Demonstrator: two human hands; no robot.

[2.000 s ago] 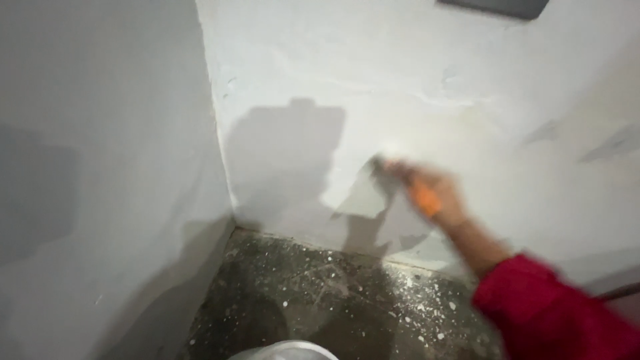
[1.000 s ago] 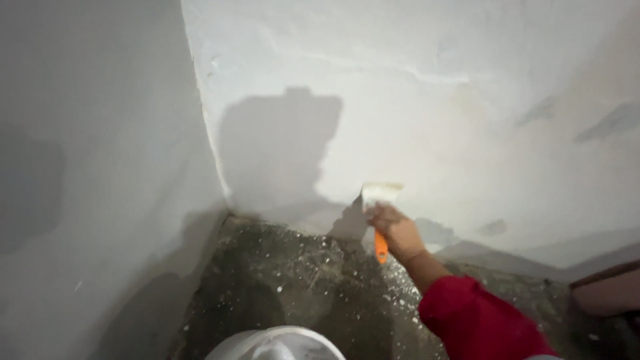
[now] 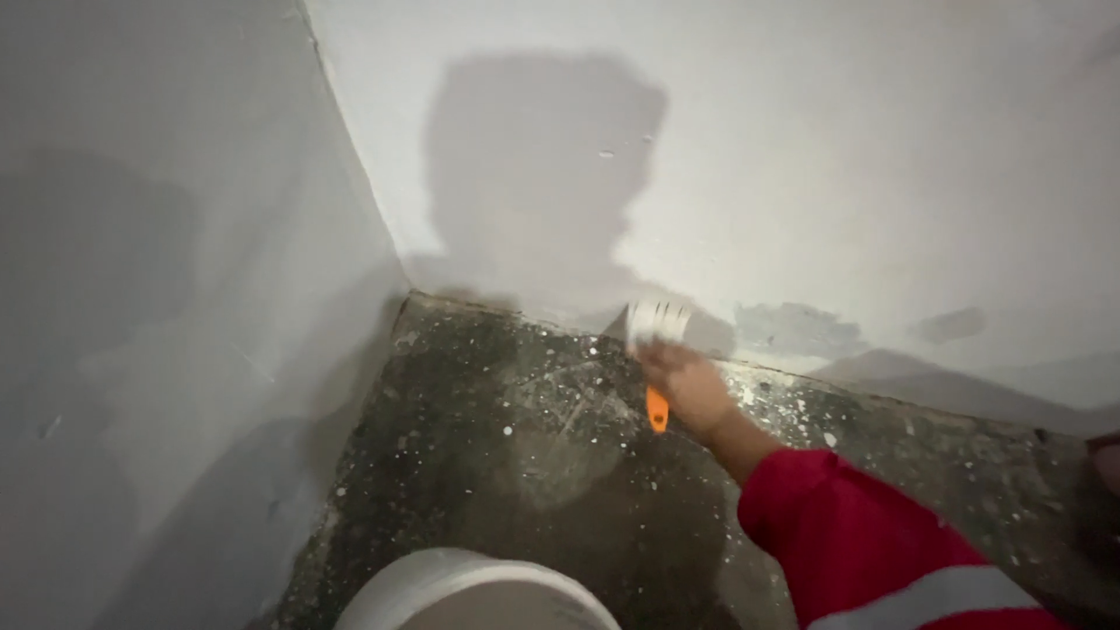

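My right hand point(image 3: 687, 385) is closed around a paintbrush with an orange handle point(image 3: 657, 409). White-coated bristles point(image 3: 658, 322) point up against the bottom of the white wall point(image 3: 787, 175), just above the floor edge. A red sleeve with a pale band covers that arm. My left hand is out of view. At the bottom of the view stands a white bucket point(image 3: 516, 573), cut off by the frame; what it holds cannot be made out clearly.
A grey-looking side wall point(image 3: 175, 262) meets the white wall in a corner at left. The dark floor point(image 3: 472, 437) is spattered with white drops. Grey patches point(image 3: 796, 328) mark the lower wall right of the brush. A reddish object point(image 3: 1104, 464) shows at the right edge.
My right hand has moved down the wall with the brush, from mid-wall to the floor edge. The view has shifted somewhat.
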